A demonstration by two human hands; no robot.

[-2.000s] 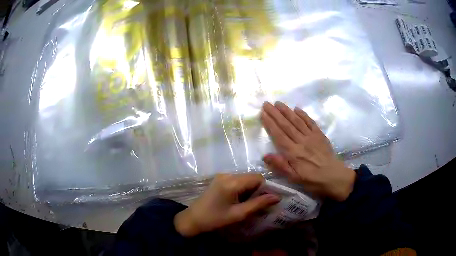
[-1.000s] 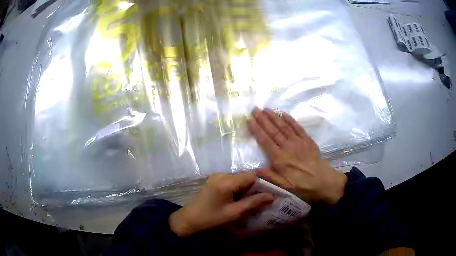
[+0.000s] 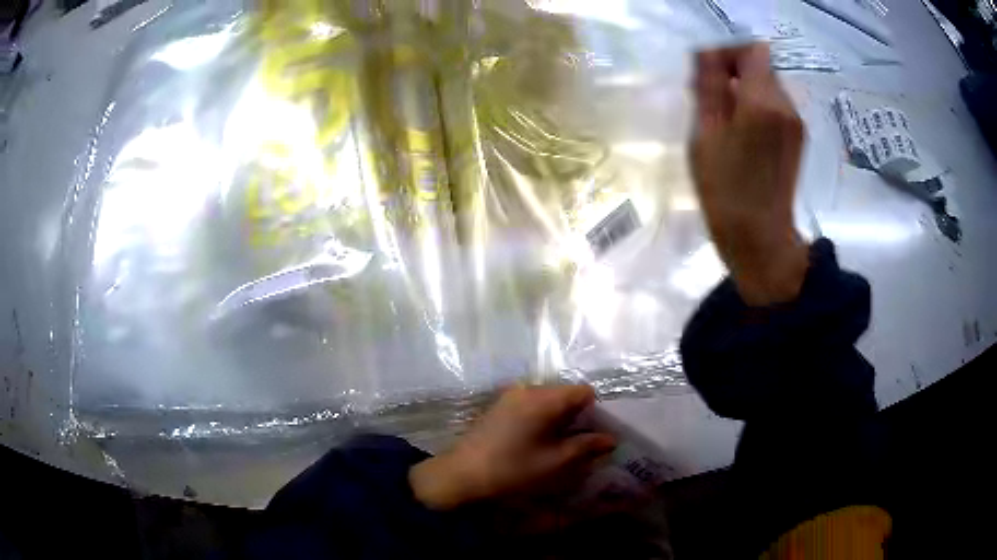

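Note:
Large glossy clear polybags (image 3: 164, 356) with yellow-green print lie stacked in front of me. A small white barcode sticker (image 3: 613, 228) is on the top bag, right of centre, tilted. My right hand (image 3: 749, 153) is raised over the stack's right side, blurred, its fingers closed on what looks like the top bag's film; the exact grip is unclear. My left hand (image 3: 525, 443) is at the stack's near edge, shut on the barcode label sheet (image 3: 645, 468), which is blurred and partly hidden by the fingers.
A curled white strip of printed labels (image 3: 878, 133) lies on the white tabletop (image 3: 918, 284) at the right, with a small dark scrap (image 3: 947, 223) beside it. White printed paper (image 3: 789, 49) lies at the far right. Strong glare covers parts of the bags.
My right hand has left the bag's near right area and risen away from me and rightward. The barcode sticker now shows. The bag's right side has shifted and looks lifted. My left hand still holds the sheet.

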